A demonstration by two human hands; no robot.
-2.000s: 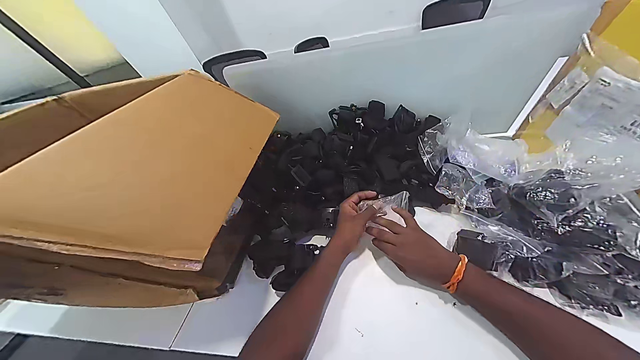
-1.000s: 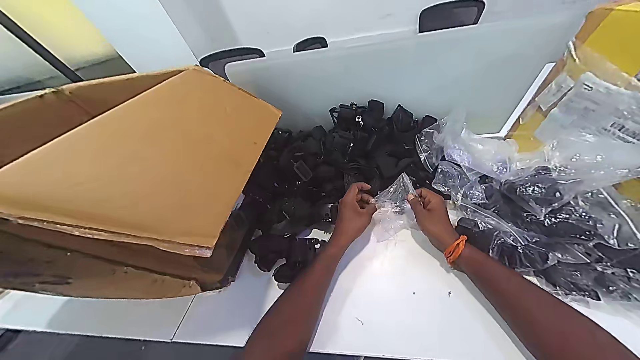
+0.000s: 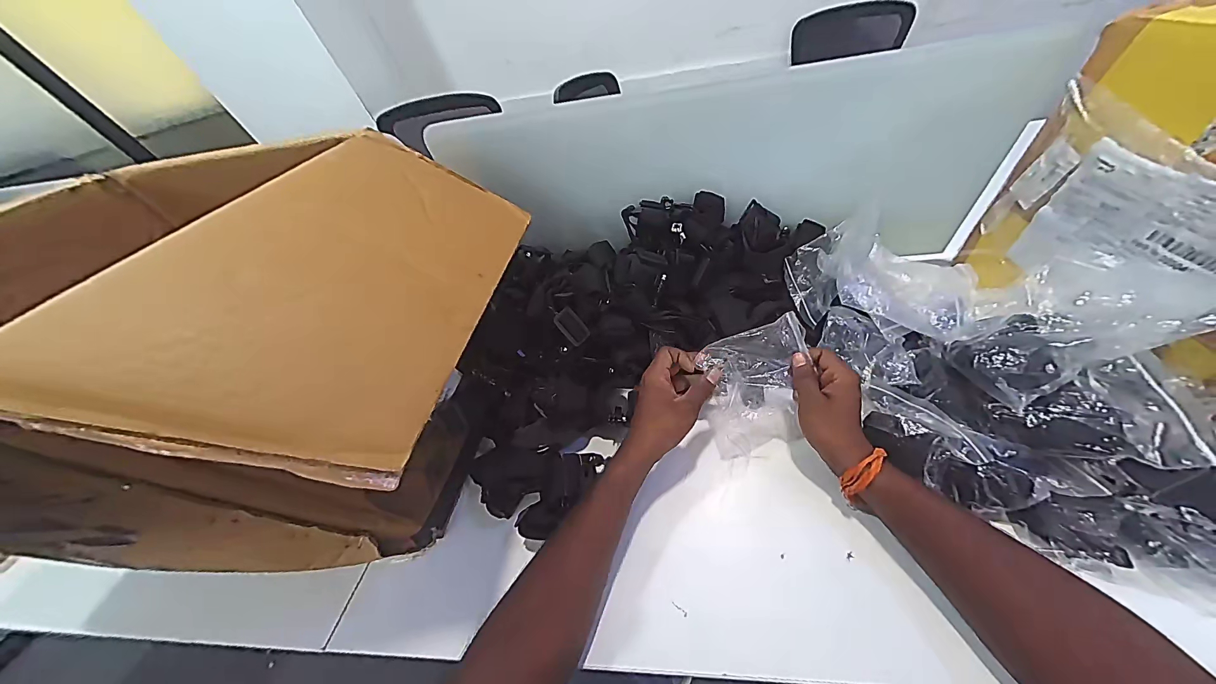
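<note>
Between my hands a clear plastic bag is stretched above the white table. My left hand pinches its left edge between thumb and fingers. The right edge is gripped by my right hand, which has an orange cord on its wrist. No dark item shows inside the bag. Just behind and left of the hands lies a heap of black items, apparently adapters with cables. Clear bags with black items in them are piled to the right of my right hand.
A large open cardboard box stands at the left, its flap reaching toward the black heap. A frosted panel rises behind the table, with chair backs beyond. A yellow package under labelled plastic is at the far right.
Two seconds ago my hands were close together around the crumpled bag. They have moved apart, and the bag is spread between them.
</note>
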